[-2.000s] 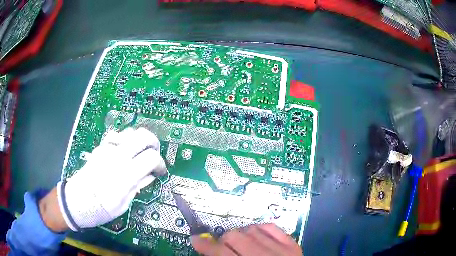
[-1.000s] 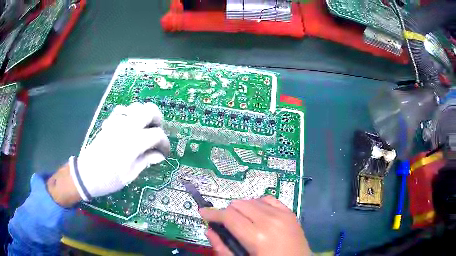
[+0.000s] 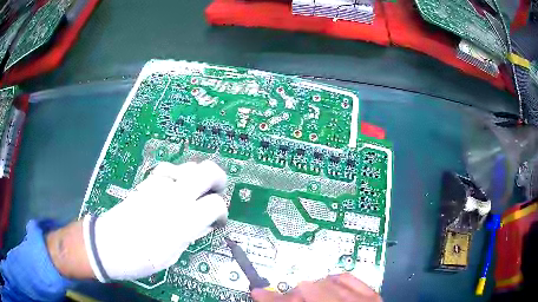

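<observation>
A large green circuit board point(image 3: 253, 200) with a white border lies in front of me, its lower part partly hidden by my hands. My left hand point(image 3: 159, 221), in a white knit glove, is over the board's left middle, fingertips pinched together; solder wire cannot be made out at them. My bare right hand point(image 3: 321, 290), cut off by the bottom edge, holds a soldering iron point(image 3: 245, 264). Its dark tip points up and left onto the silvery solder area, close to the gloved fingertips.
An iron stand with a brass-yellow tray point(image 3: 456, 249) stands right of the board, beside a blue tool with yellow end point(image 3: 489, 259). A translucent hood point(image 3: 501, 141) is at the right. Boards on red pads point(image 3: 253, 15) line the back. A red pad corner point(image 3: 373, 131) shows by the notch.
The view has shifted, and the board sits further right and lower in the picture than before. Both hands stay over the same area of the board, with the iron tip still near the glove.
</observation>
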